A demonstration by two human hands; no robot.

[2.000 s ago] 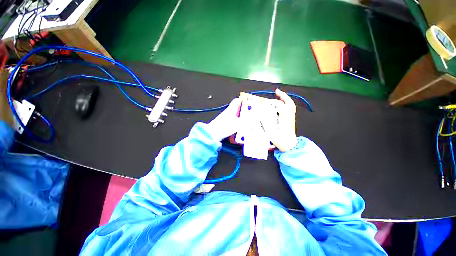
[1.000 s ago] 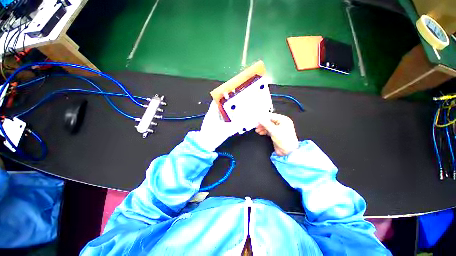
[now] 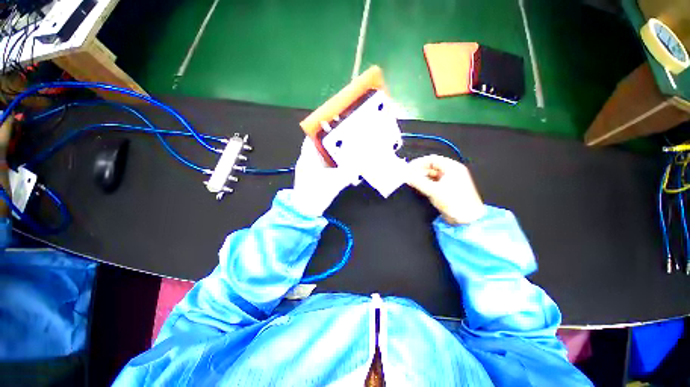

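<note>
My left hand [image 3: 314, 175], in a white glove, holds a white-sided square device unit [image 3: 355, 136] tilted above the bench mat. Dark dots show near the unit's corners. An orange foam pad [image 3: 344, 98] lies against the unit's far side and is held with it. A thin plain white label or paper piece [image 3: 386, 176] sticks past the unit's near right edge. My right hand [image 3: 446, 184] pinches the right corner of this white piece with its fingertips. Whether the piece is stuck to the unit cannot be told.
A silver splitter block [image 3: 227, 165] with blue cables and a black mouse [image 3: 110, 165] are on the mat at left. A black unit [image 3: 497, 73] and an orange pad [image 3: 450, 69] lie on the green surface. Tape roll [image 3: 666, 45] and test leads [image 3: 673, 204] are at right.
The unit and pad have turned from flat to tilted, and the white piece shows again at the near edge. My right hand has moved off the unit to the right, now at the piece's corner.
</note>
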